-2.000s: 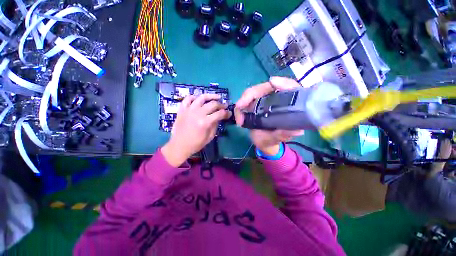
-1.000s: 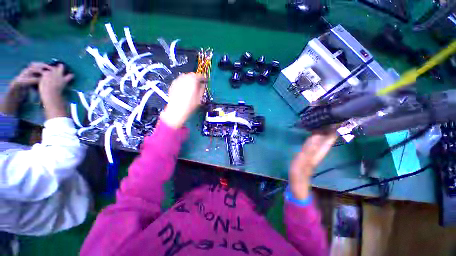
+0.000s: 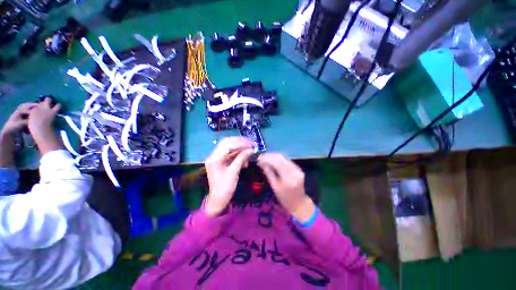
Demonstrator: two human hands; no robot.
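Note:
The black camera body (image 3: 226, 113) lies open on the green mat in front of me, a white flat cable across its top and its narrow black arm pointing toward me. My left hand (image 3: 228, 170) and my right hand (image 3: 283, 178) meet at the near end of that arm, fingertips pinched close together. A small dark thing shows between the fingertips, too small and blurred to name. The yellow-orange wire harness (image 3: 196, 62) lies just behind the body at the left. A thin red wire hangs near the body's left side.
A dark tray (image 3: 174, 113) at the left holds white flat cables (image 3: 133, 113) and small black brackets (image 3: 161, 136). Black lens barrels (image 3: 235, 55) stand behind the body. Screw feeders, the hanging screwdriver (image 3: 328, 25), black cords and a teal box (image 3: 447, 85) are at the right. Another person's hands (image 3: 34, 119) work far left.
My left hand has left the wire harness and come to the body's near end. My right hand has left the screwdriver and joined it. The view has shifted.

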